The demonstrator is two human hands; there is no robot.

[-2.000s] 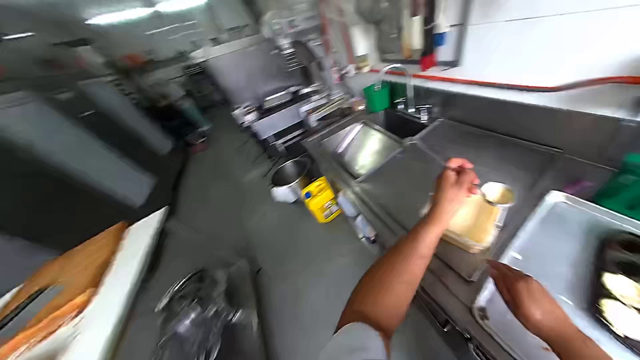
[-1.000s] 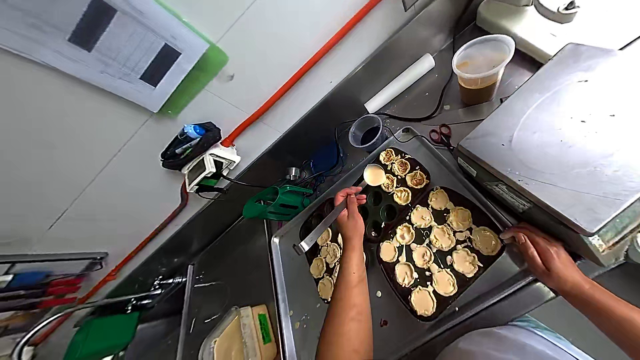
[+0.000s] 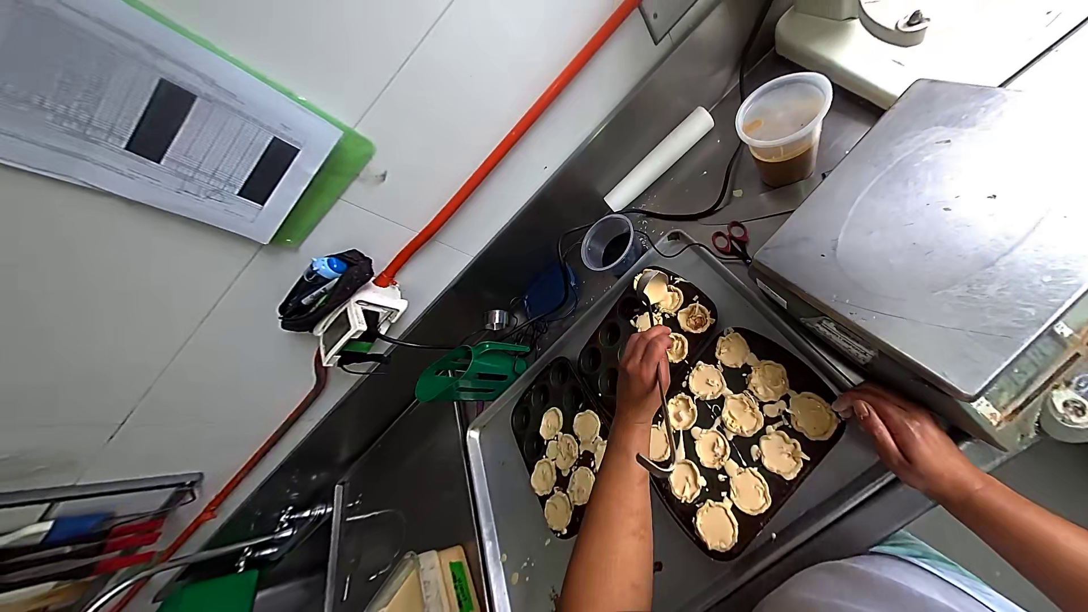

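My left hand [image 3: 643, 374] is closed around the handle of a metal ladle [image 3: 653, 287], whose bowl is over the upper cups of the middle dark muffin tin [image 3: 605, 340]. Pale batter fills several cups there, and a brownish filling shows in one. My right hand [image 3: 901, 433] rests at the right corner of the larger muffin tin [image 3: 748, 442], where batter-topped cups have spilled batter around them. Whether its fingers grip the tin's edge is hard to tell. A third muffin tin [image 3: 557, 450], partly filled, lies left of my left forearm. All three sit on a large metal sheet pan [image 3: 497, 544].
A metal-topped appliance [image 3: 935, 229] borders the pan on the right. Beyond the pan are red-handled scissors [image 3: 733, 241], a small plastic cup [image 3: 610, 244], a tub of brown liquid [image 3: 784, 127], a white roll [image 3: 660, 159] and black cables. A green scoop [image 3: 473, 371] lies near the wall.
The ladle's bowl has moved over the middle tin's upper cups, which now hold more pale batter than a second ago. Two seconds ago the view faced the sink and a container of batter.
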